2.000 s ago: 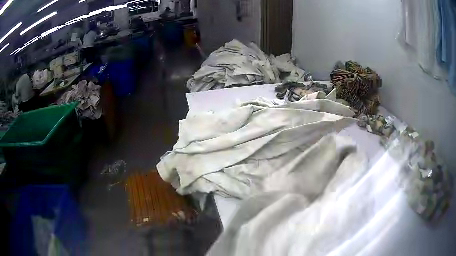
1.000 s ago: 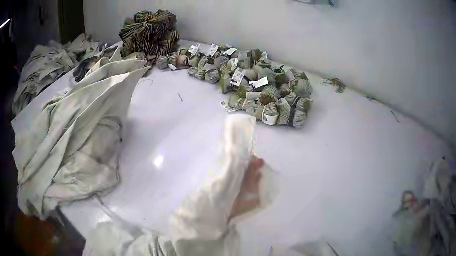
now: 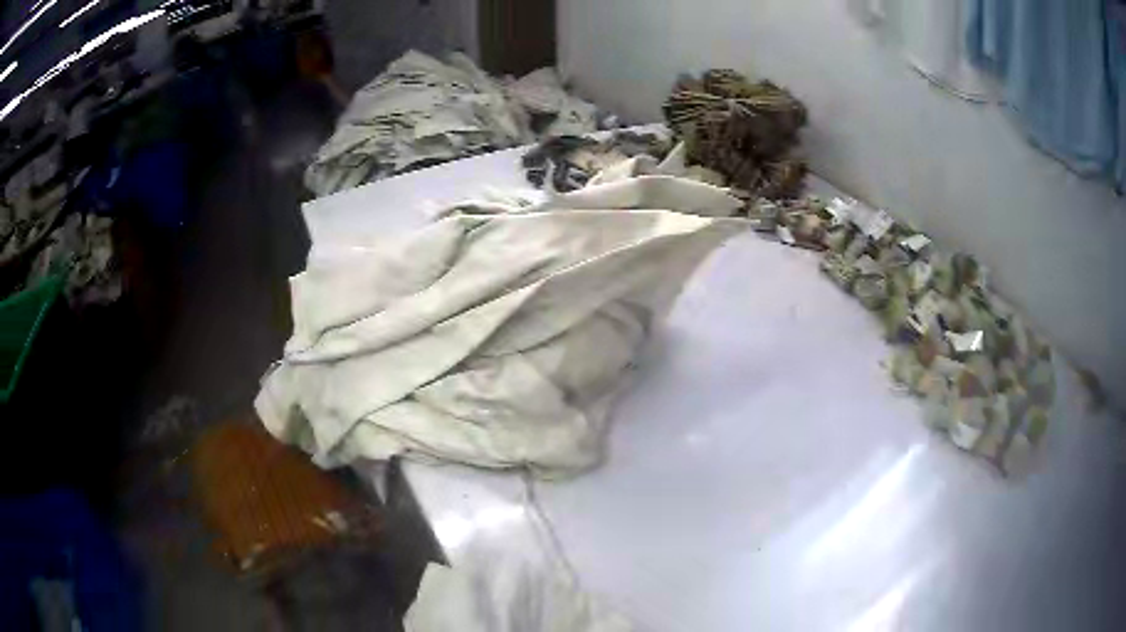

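A large off-white garment (image 3: 457, 333) lies folded and heaped on the left part of the white table (image 3: 741, 432), its front edge hanging over the table's left side. Another piece of pale cloth (image 3: 494, 601) shows at the bottom edge, cut off by the picture and a little blurred. Neither of my hands is in the picture, so whether that lower cloth is held cannot be told.
A garment pile (image 3: 420, 117) lies at the table's far end. A dark bundle (image 3: 735, 117) and tied bundles with white tags (image 3: 945, 340) line the wall. An orange-brown stool (image 3: 266, 494), blue bin (image 3: 62, 568) and green bin's edge (image 3: 27, 327) are left. Light blue cloth (image 3: 1050, 74) hangs upper right.
The view swung right, then back left. The cloth that lay across the near table is now only at the bottom edge. The hand seen one second ago has left the picture.
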